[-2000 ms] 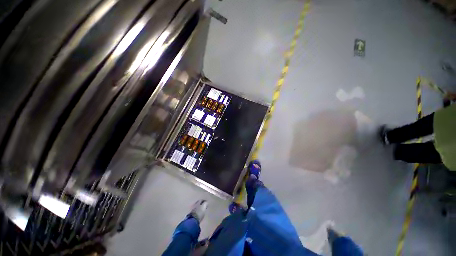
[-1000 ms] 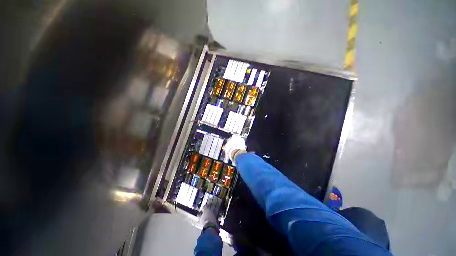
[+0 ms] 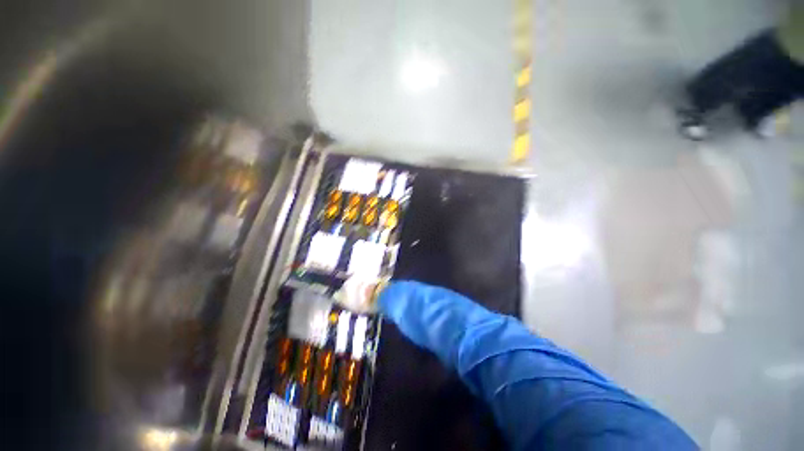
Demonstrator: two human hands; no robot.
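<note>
Two power supply boards lie one beyond the other on the left part of a dark carrier tray (image 3: 458, 238). The far board (image 3: 363, 211) and the near board (image 3: 317, 370) both show white blocks and orange-copper parts. My right hand (image 3: 360, 294), in a white glove with a blue sleeve, is at the narrow gap between the boards, near their right side. It is blurred and its fingertips are not clear, so I cannot tell whether it grips a board edge. My left hand is out of the picture. The near board reaches the bottom edge of the picture.
The tray's metal rail (image 3: 264, 299) runs along its left side. A large dark, blurred shiny surface (image 3: 88, 220) fills the left and reflects the boards. Grey floor with a yellow-striped line (image 3: 522, 97) lies beyond. A person's dark-clothed legs (image 3: 740, 84) show at upper right.
My right hand has moved from the near board's upper right corner to the gap, uncovering its white strips. My left hand has left the picture. The boards and tray appear lower and further left.
</note>
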